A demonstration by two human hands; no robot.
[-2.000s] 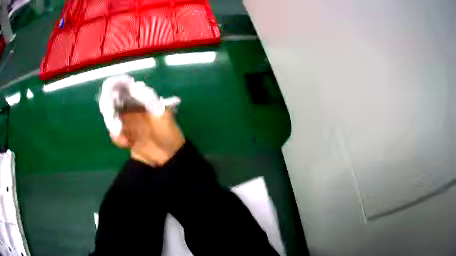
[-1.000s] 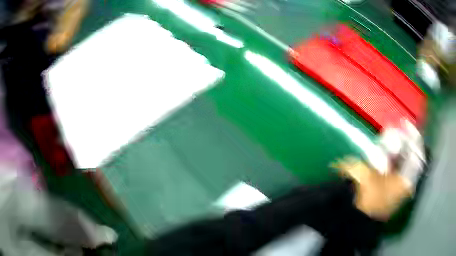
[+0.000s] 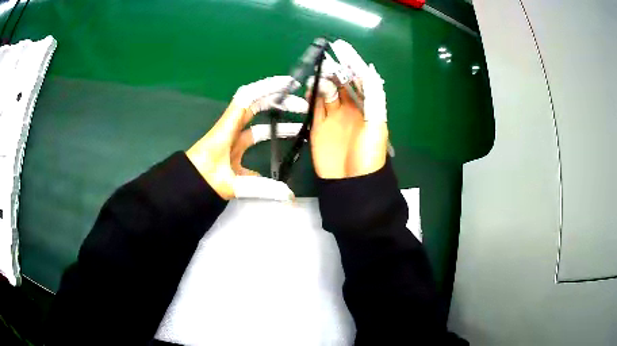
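Observation:
My left hand (image 3: 237, 138), with white finger cots, holds a black phone middle frame (image 3: 275, 145) by its lower end and left side. The frame is tilted, partly edge-on, above the white foam sheet's far edge. My right hand (image 3: 348, 121), also in white finger cots, is at the frame's upper right side. Slim grey metal tweezers (image 3: 353, 94) lie between its fingers, with the rear end showing past the wrist. The tweezer tip is hidden or blurred. The white foam sheet (image 3: 264, 270) lies below both hands.
A white tray with a wavy edge and small dark holes (image 3: 13, 149) stands at the far left. A pale grey machine cabinet (image 3: 521, 203) fills the right side. A corner of a red tray (image 3: 410, 3) shows at the top. The bench (image 3: 101, 176) is green.
The view has swung back from the left side. The hands, blurred together before, are now apart around the black frame. The red tray has mostly left the view.

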